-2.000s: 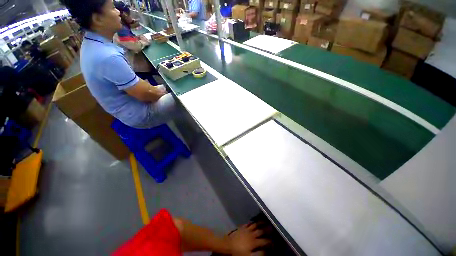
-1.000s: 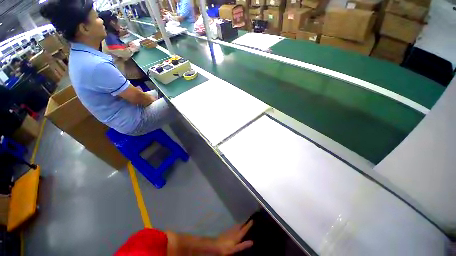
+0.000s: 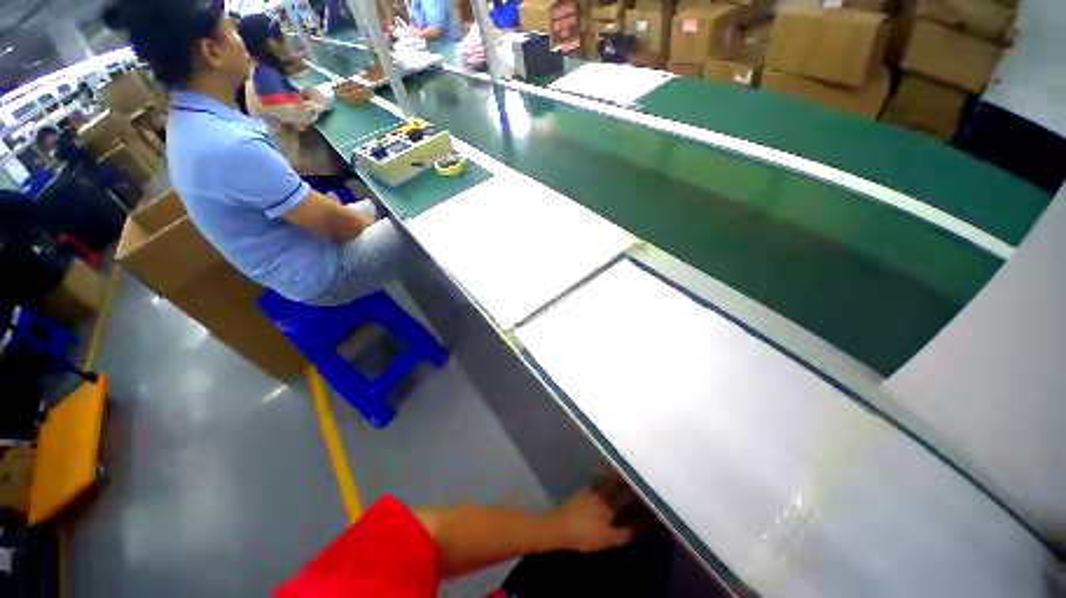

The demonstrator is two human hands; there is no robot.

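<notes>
The workbench top [image 3: 725, 409] has white sheets joined with yellowish tape and a dark edge. My left hand [image 3: 594, 521] is at the bottom of the view, below the bench edge, over dark clothing. Its fingers are partly in shadow and blurred, and I cannot tell whether they hold anything. A red sleeve shows behind the forearm. My right hand is not in view.
A green conveyor belt [image 3: 701, 199] runs behind the bench. A pale parts tray [image 3: 403, 154] and a yellow tape roll [image 3: 449, 165] stand farther along. A seated person in blue is on a blue stool [image 3: 351, 345]. A white divider panel [image 3: 994, 362] is at right.
My left hand was spread with fingers apart; now its fingers look more bent and reach closer to the bench edge. The view has shifted slightly.
</notes>
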